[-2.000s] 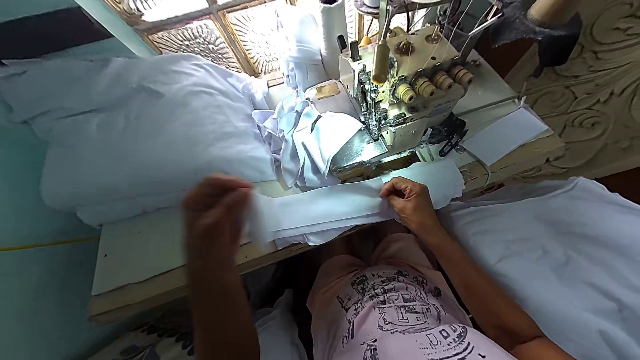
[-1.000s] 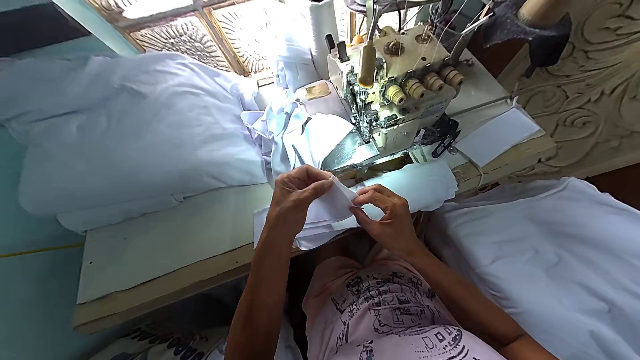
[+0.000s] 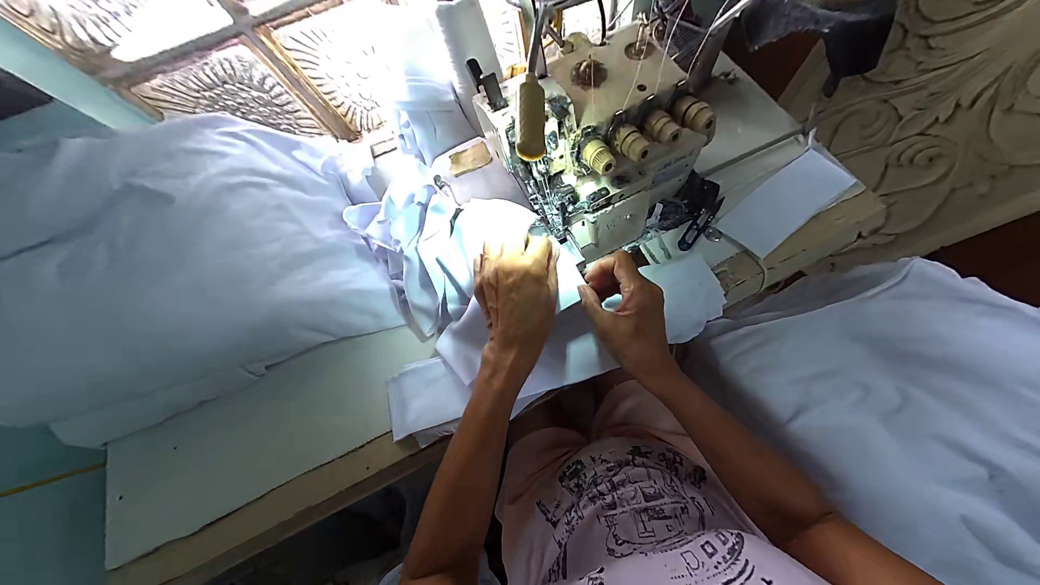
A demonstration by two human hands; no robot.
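An overlock sewing machine (image 3: 617, 146) with several cream tension dials stands on the table, its lamp lighting the needle area. A white fabric piece (image 3: 569, 345) lies in front of it, its upper edge at the presser foot. My left hand (image 3: 517, 284) rests on this fabric, left of the foot, fingers bent down and partly hidden. My right hand (image 3: 630, 313) pinches the fabric's right edge between thumb and forefinger, just in front of the foot. Stacked white pieces (image 3: 431, 398) lie below my left hand, and more white fabric (image 3: 686, 296) lies right of my right hand.
A big heap of white cloth (image 3: 195, 268) covers the table's left side. Crumpled fabric (image 3: 414, 252) lies left of the machine. Black thread snips (image 3: 700, 223) and a white paper (image 3: 788, 201) lie to the right. More white cloth (image 3: 894, 390) is piled at my right.
Both hands have moved up to the machine's foot with the white fabric. One second ago they held it together in front of the machine; before that, they were far apart.
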